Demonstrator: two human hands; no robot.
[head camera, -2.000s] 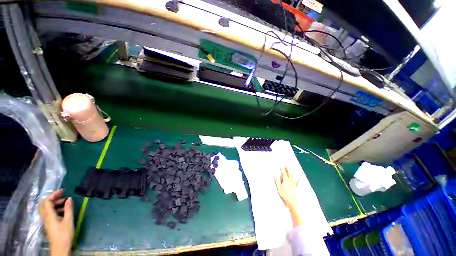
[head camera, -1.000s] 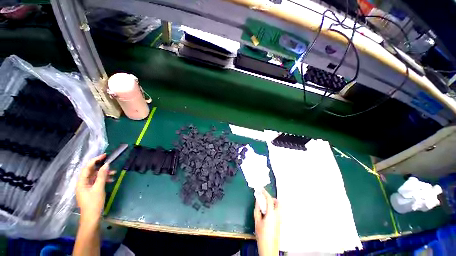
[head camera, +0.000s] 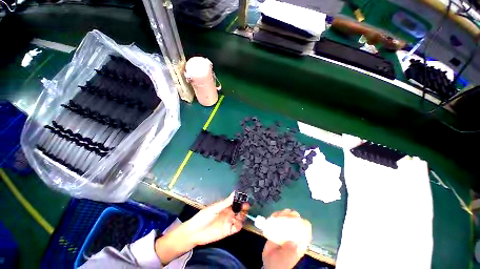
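Note:
My left hand (head camera: 218, 223) holds a small black housing (head camera: 240, 202) upright above the bench's front edge. My right hand (head camera: 287, 247) grips a white glue bottle (head camera: 284, 229), its thin nozzle pointing left at the housing, at or close to it; contact cannot be told. A big loose heap of small black pads (head camera: 268, 157) lies mid-bench. A short row of waiting housings (head camera: 215, 146) lies left of the heap, across the yellow line. A neat row of black housings (head camera: 376, 154) lies at the far end of the white sheet (head camera: 387, 210).
A clear plastic bag (head camera: 168, 126) with rows of black parts is at left. A pink flask (head camera: 202, 81) stands by the metal post (head camera: 167, 47). A crumpled white cloth (head camera: 322, 176) lies right of the heap. A blue bin (head camera: 84, 251) with dark parts is at lower left. Another person's arm (head camera: 363, 32) shows opposite.
The view has swung left. Both hands have come together at the bench's front edge. My left hand has brought the housing in from the left; my right hand has brought the bottle to it.

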